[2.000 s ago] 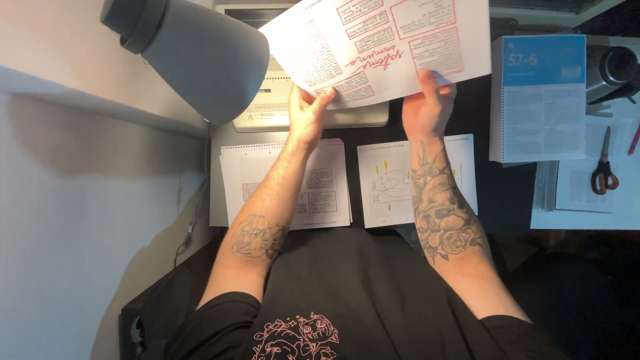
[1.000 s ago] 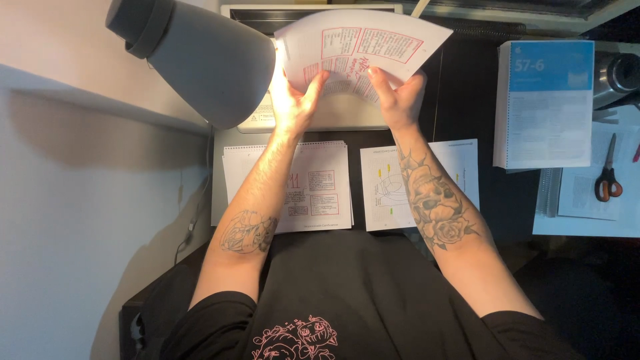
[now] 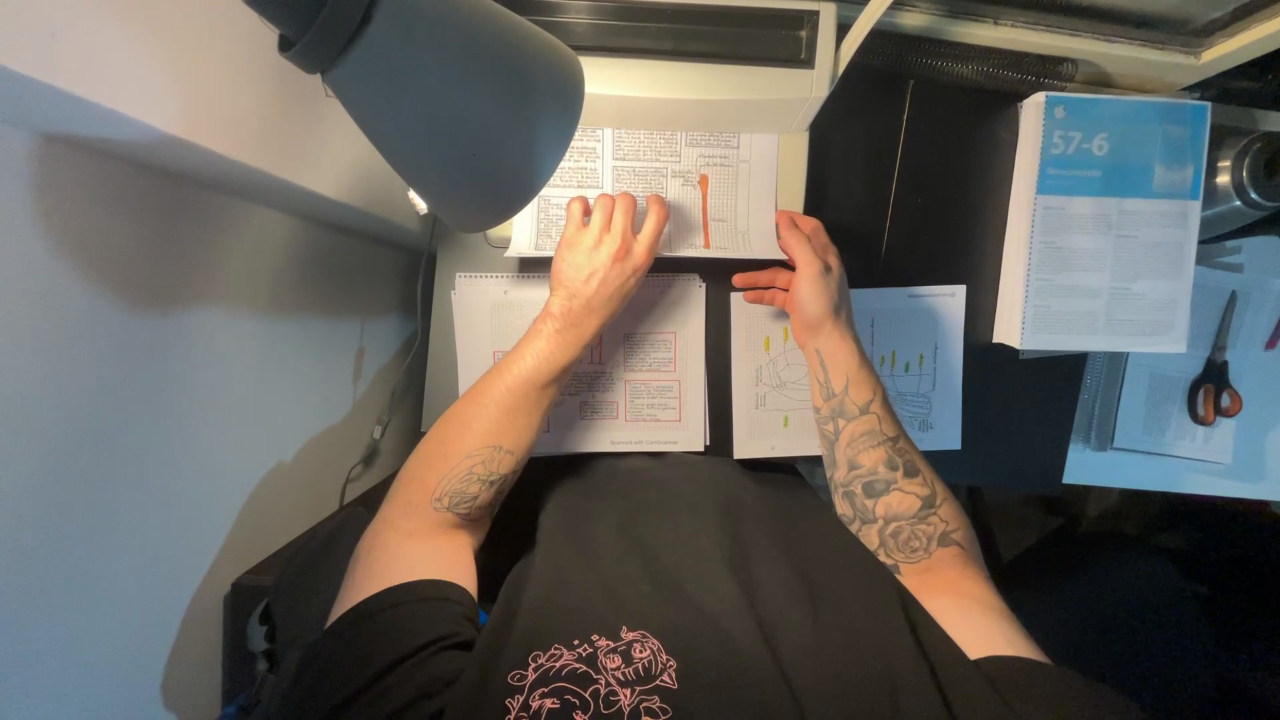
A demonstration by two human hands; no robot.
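Note:
A printed sheet (image 3: 740, 215) with boxed text and an orange-coloured figure lies on the front of a cream desktop machine (image 3: 700, 90); whether it is one sheet or several I cannot tell. My left hand (image 3: 605, 245) rests on it with bent fingers near its front edge. At the sheet's right edge is my right hand (image 3: 805, 270), thumb at the corner, fingers apart below it. Nearer my body lie a stack of punched sheets with red boxes (image 3: 650, 430), partly under my left forearm, and a sheet with a line drawing and coloured marks (image 3: 910, 380), partly under my right wrist.
A grey lamp shade (image 3: 450, 100) hangs over the upper left, beside the wall. At the right are a thick spiral-bound book with a blue cover band (image 3: 1120, 230), orange-handled scissors (image 3: 1215, 395) on papers, and a metal container (image 3: 1245, 170). A cable (image 3: 375, 440) runs along the wall.
The paper that both hands held up and bent now lies flat on the machine, showing a different printed face. My left hand has moved onto it; my right hand has come lower, to its right corner.

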